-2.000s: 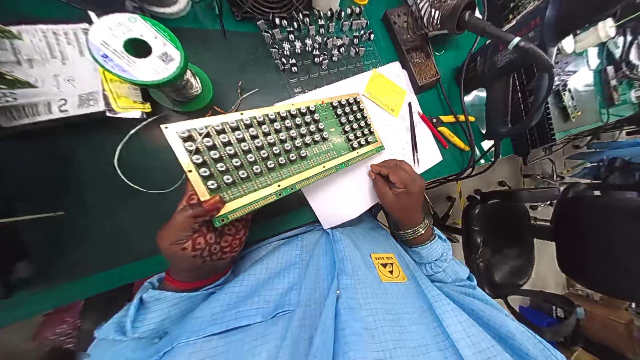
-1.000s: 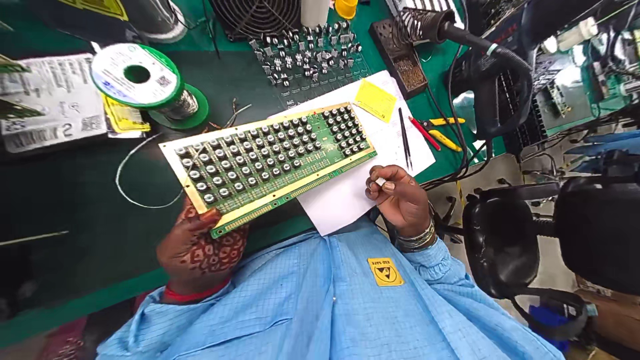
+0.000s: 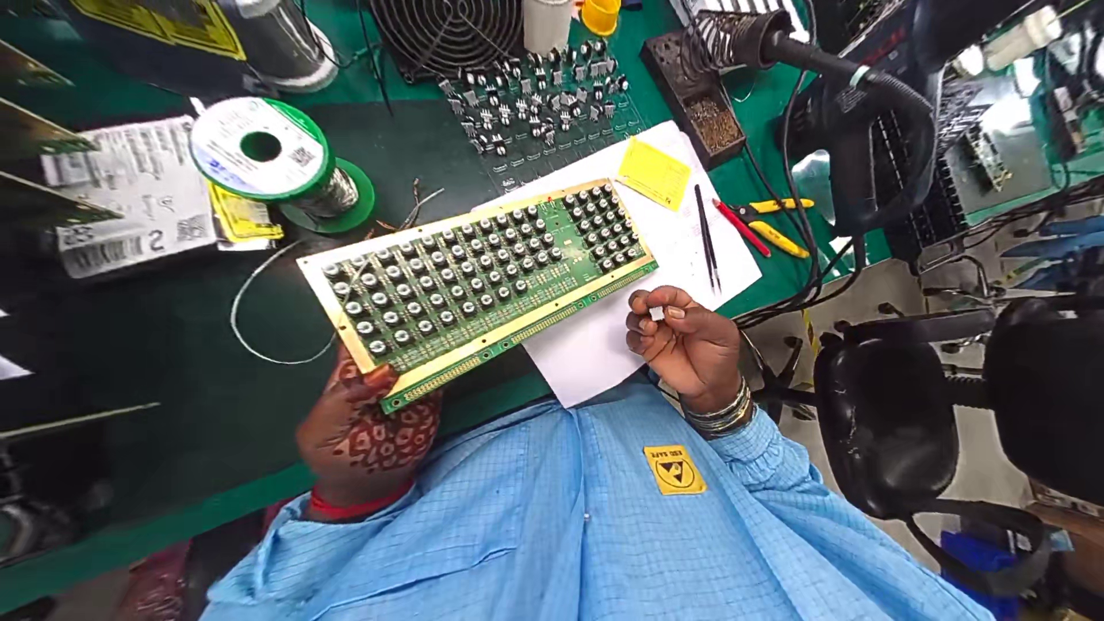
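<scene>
My left hand (image 3: pixel 371 427) grips the lower left corner of a green printed circuit board (image 3: pixel 483 276) with a pale yellow border, its thumb on the face. Rows of round black and silver components cover the board, which tilts up toward the right. Right of the board's lower edge, my right hand (image 3: pixel 690 341) pinches a small white piece (image 3: pixel 657 313) between thumb and fingers. White paper sheets (image 3: pixel 586 362) lie beneath the board's right part, with a yellow slip (image 3: pixel 655 173) and dark tweezers (image 3: pixel 707 237) on them.
A solder wire spool (image 3: pixel 259 147) stands at the left beside a labelled white packet (image 3: pixel 129 198). Behind the board are many small components (image 3: pixel 535 103) and a fan grille (image 3: pixel 448 30). A soldering iron stand (image 3: pixel 699 103), pliers or cutters (image 3: pixel 776 228) and cables lie right. Black chairs (image 3: pixel 888 405) stand beyond.
My right hand, earlier near the board's lower right edge, has drawn back a little and turned its fingers up. The small white piece now shows between them; it was not visible two seconds ago.
</scene>
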